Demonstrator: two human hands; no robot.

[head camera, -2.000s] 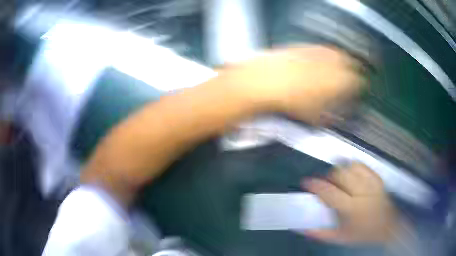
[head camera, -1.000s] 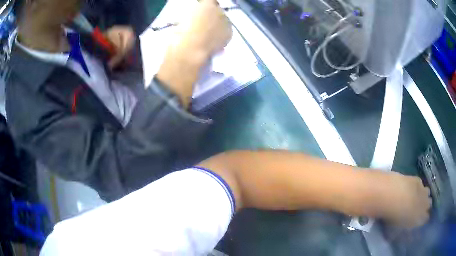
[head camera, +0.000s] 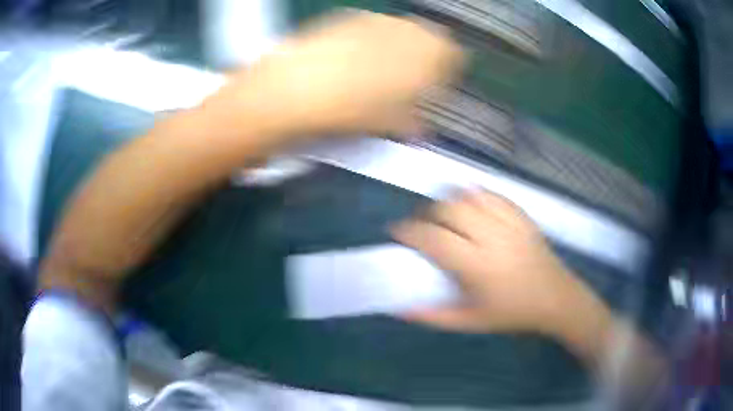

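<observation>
The frame is blurred. My right hand [head camera: 494, 269] grips the right end of a pale rectangular block [head camera: 362, 281], which looks like the cover block and lies flat over the green surface [head camera: 209, 293]. Its thumb and fingers are on opposite sides of the block. My left hand [head camera: 390, 76] reaches across the guide rail [head camera: 563, 210], beside grey carrier plates [head camera: 470, 119]. Its fingers are blurred, and I cannot tell whether they hold anything. Any detail on the block or small parts on the plates are too blurred to see.
Another grey carrier plate [head camera: 591, 167] lies beyond the rail on the right, and one [head camera: 490, 24] lies at the top. A white strip [head camera: 619, 44] curves across the upper right. White glare and a pale sheet-like area are at the left edge.
The view has swung from the neighbouring person and papers to the bench. My right hand and the pale block now show. My left arm has shifted up and left in the picture.
</observation>
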